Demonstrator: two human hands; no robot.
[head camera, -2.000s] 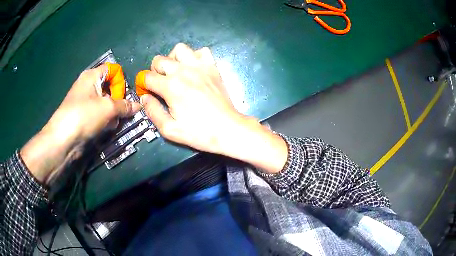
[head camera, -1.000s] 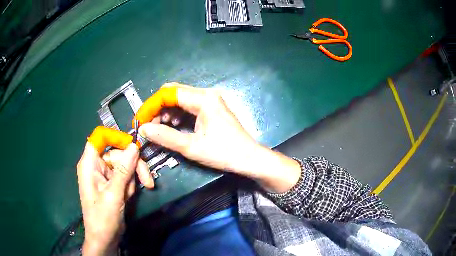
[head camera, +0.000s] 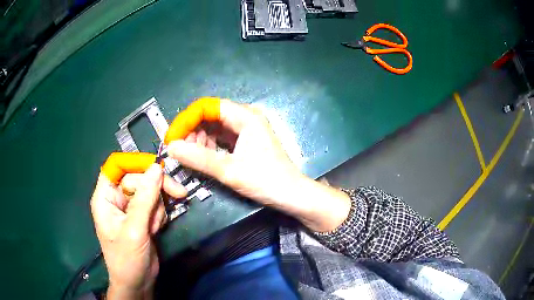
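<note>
The silver-grey slotted holding fixture (head camera: 179, 175) lies on the green bench, partly hidden under my hands. Its windowed cover frame (head camera: 127, 140) is opened out beyond the block. My left hand (head camera: 130, 205), with an orange finger cot, pinches a small dark cable end (head camera: 159, 158) between thumb and index finger. My right hand (head camera: 234, 149), also with an orange cot, has its thumb and index finger closed at the same cable end, at a thin strand just above it. Both hands are over the fixture. Dark cables show across the block's slots.
Orange-handled scissors (head camera: 389, 48) lie at the upper right. Two grey spare fixtures (head camera: 274, 20) sit at the top edge, one cut off by the picture. A bundle of dark cables (head camera: 243, 237) runs along the bench's near edge. Yellow lines mark the grey floor at right.
Both hands have come off the block's slots and now hold a cable end between them. The view has shifted, bringing in the spare fixtures. The cover frame is more exposed.
</note>
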